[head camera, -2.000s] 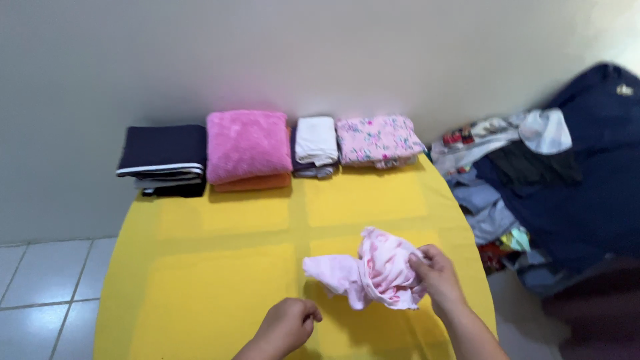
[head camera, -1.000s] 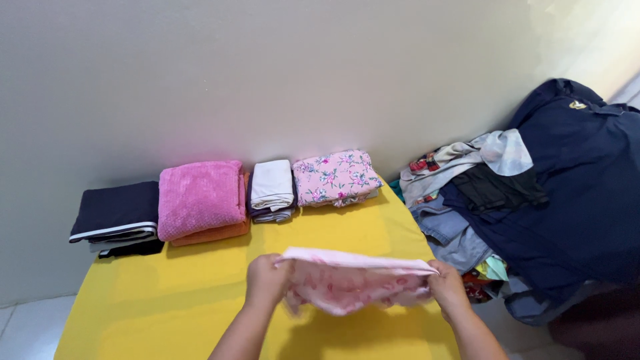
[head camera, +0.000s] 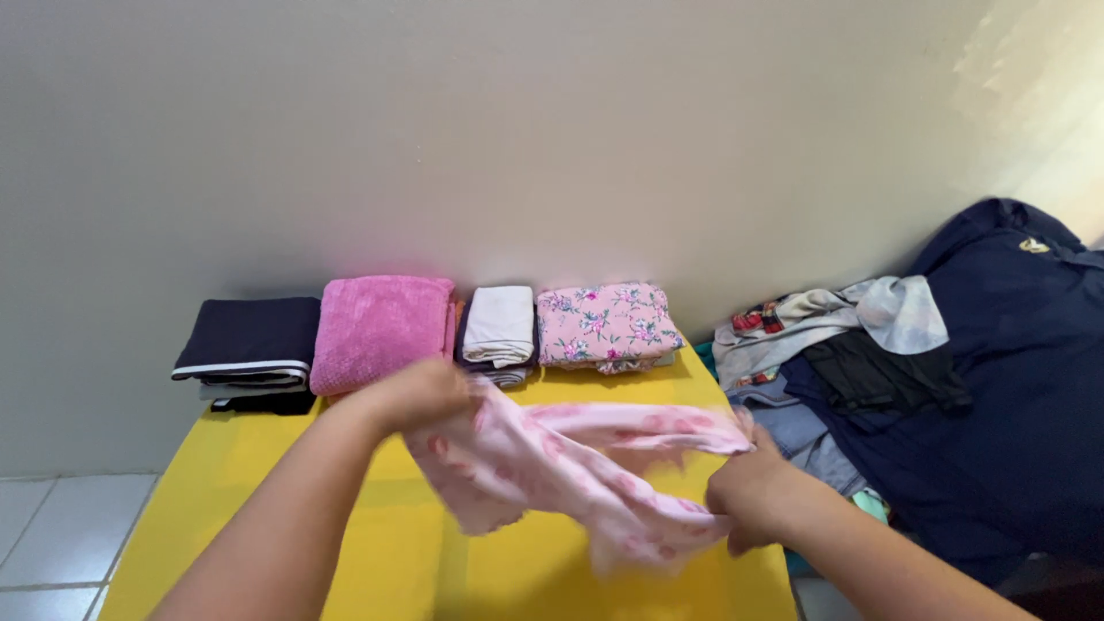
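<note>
A light pink garment with darker pink prints is stretched loosely between my hands above the yellow tabletop, blurred by motion. My left hand grips its upper left end, in front of the bright pink plush cloth. At its other end my right hand is closed on the fabric, where an open loop shows between two strands. The lower edges of the garment hang over the table. The fingertips of my left hand are partly hidden by blur.
Along the wall stand folded stacks: dark cloth with white trim, the pink plush cloth, white cloth and floral cloth. Right of the table lie heaped clothes and a large navy garment.
Two seconds ago the garment was bunched in my right hand, with my left hand off it. A second ago both hands held it stretched out; now it is twisted and opened into a loop.
</note>
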